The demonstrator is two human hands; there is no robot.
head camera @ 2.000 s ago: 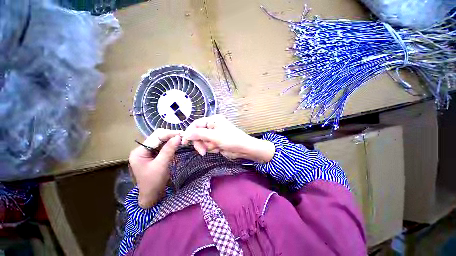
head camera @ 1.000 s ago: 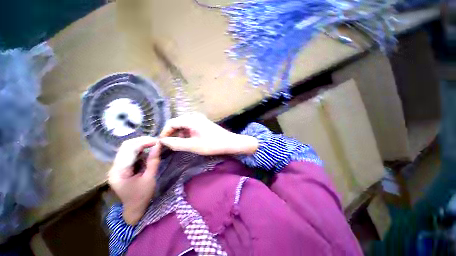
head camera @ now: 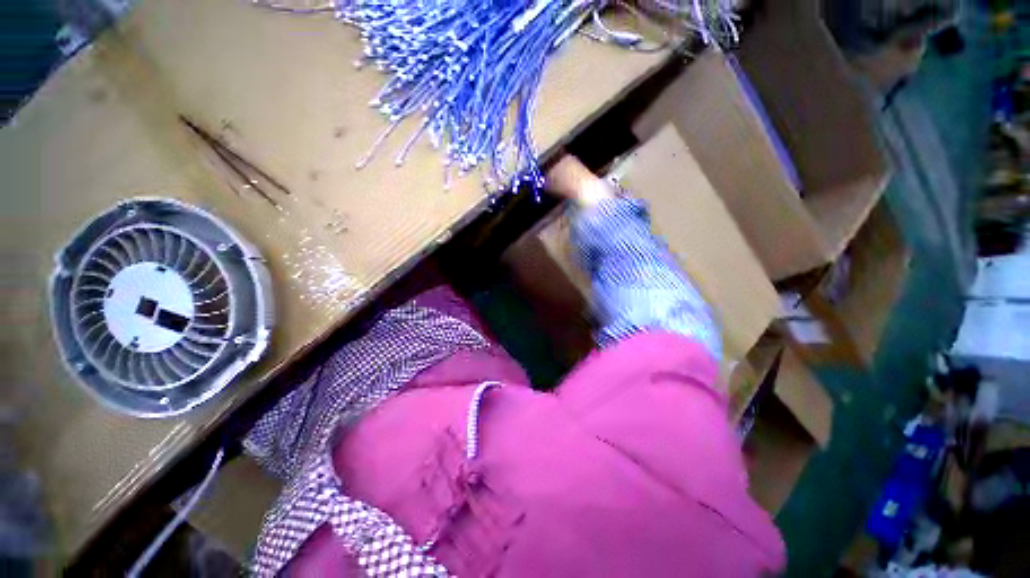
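Observation:
The grey finned housing [head camera: 158,307] lies flat on the cardboard-covered bench at the left, its pale centre disc with dark rectangular openings facing up. No hand touches it. My right hand [head camera: 573,181] shows only in part, at the bench's front edge beside the tips of the blue-and-white wire bundle [head camera: 463,79]. Its fingers are hidden in the dark gap by the edge, so what they hold cannot be told. My left hand is out of view. The black tweezers [head camera: 235,160] lie on the bench beyond the housing.
Open cartons [head camera: 689,215] stand beside the bench at the right, with a green floor [head camera: 864,435] beyond. Small pale marks [head camera: 322,274] show on the bench near its front edge. A pale strand or strip [head camera: 186,514] hangs at the lower left.
My hands, earlier together in front of the housing, have parted. My right hand has moved to the bench edge by the wires; my left hand has left the picture. The view has swung right.

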